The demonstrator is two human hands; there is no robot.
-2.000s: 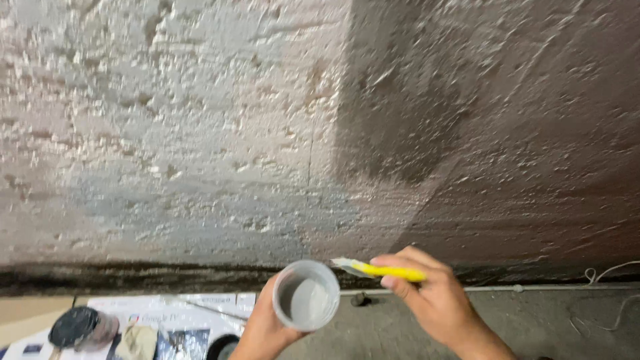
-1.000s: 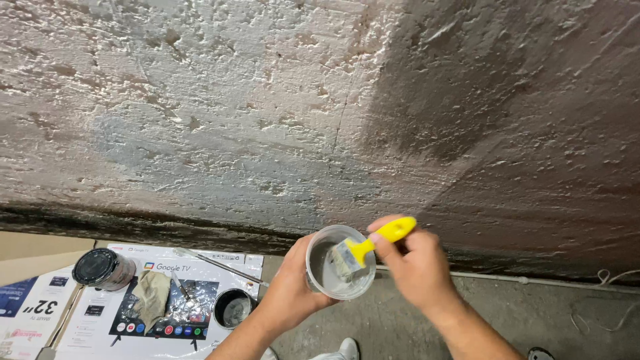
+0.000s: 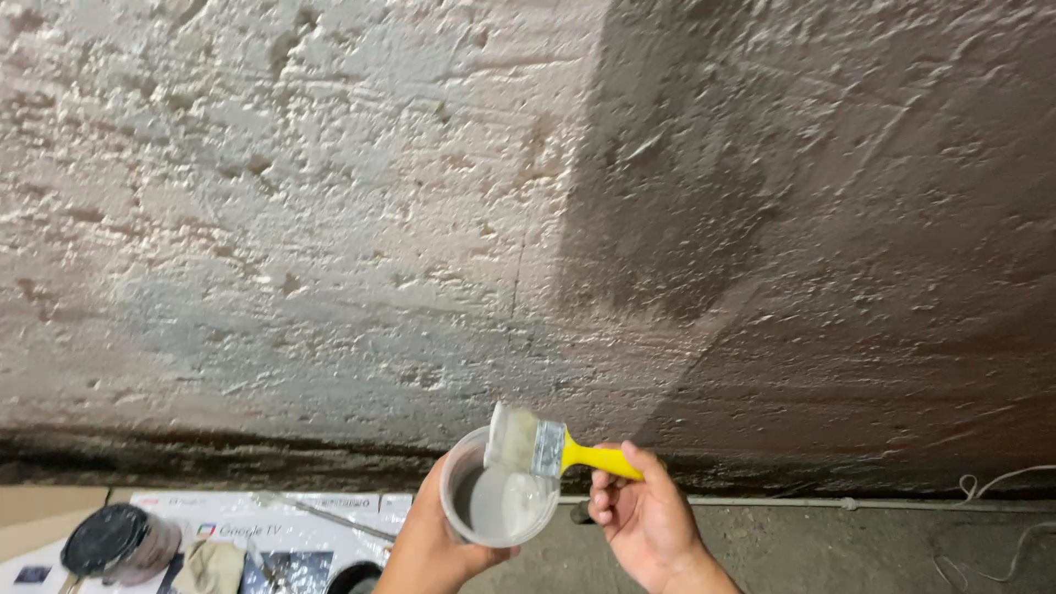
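My left hand [image 3: 441, 528] grips a clear plastic cup [image 3: 462, 516] with grey-white paint inside, low in the middle of the head view. A flat paintbrush [image 3: 590, 455] with a yellow handle is held by my right hand [image 3: 639, 503], just right of the cup. Its metal ferrule is smeared with paint, and its pale, wet bristles lie over the cup's upper rim. Beyond both hands rises a rough, pitted wall [image 3: 396, 206], glossy in places, with pinkish, bluish-grey and dark patches.
At lower left, a flat cardboard television box [image 3: 305, 516] bears a black-lidded jar [image 3: 107, 540], a crumpled cloth [image 3: 210, 568], a thin rod [image 3: 330, 518] and a dark round container [image 3: 355, 579]. A pale cable [image 3: 792, 502] runs along the wall's foot above the concrete floor [image 3: 767, 544].
One second ago the brush's bristles were down inside the cup; now they are raised to its upper rim. The view has shifted up toward the wall.
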